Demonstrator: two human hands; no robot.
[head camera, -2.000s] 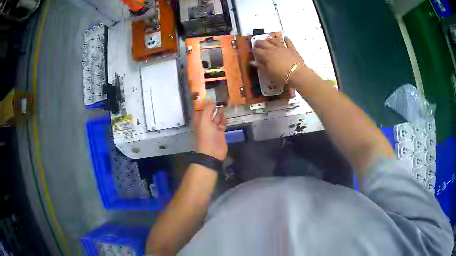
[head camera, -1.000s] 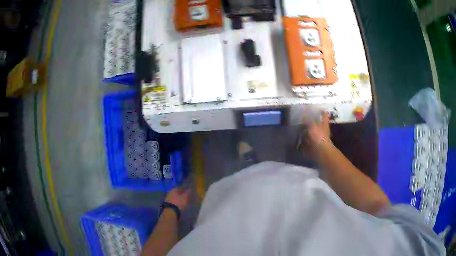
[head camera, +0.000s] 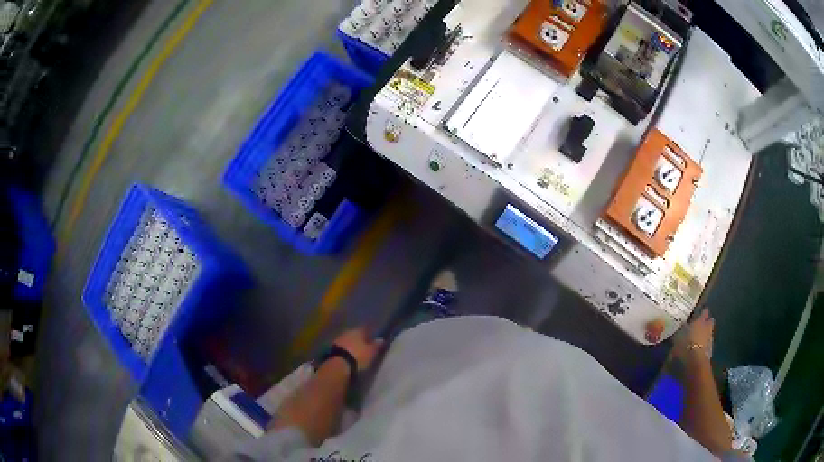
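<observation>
The right orange fixture (head camera: 630, 189) lies on the white machine bed with its lid folded down, and white socket units (head camera: 647, 217) show through its two openings. The left orange fixture (head camera: 578, 41) stands farther back and also shows white units. My right hand (head camera: 700, 334) is at the machine's front right corner, beside an orange-red button (head camera: 654, 330), with fingers apart and nothing seen in it. My left hand (head camera: 361, 347) hangs low in front of my body, away from the machine; its fingers are blurred and nothing held is visible.
Blue crates (head camera: 237, 171) with rows of white units stand left of the machine, another (head camera: 95, 280) lower left. A black block (head camera: 576, 137) sits on the bed, a lit display panel (head camera: 527, 231) on its front. A clear plastic bag (head camera: 752, 401) lies at lower right by the green mat.
The right fixture's lid, open two seconds ago, is folded over. My right hand has let go of the unit and moved to the machine's corner. My left hand has left the fixture. The view has turned left.
</observation>
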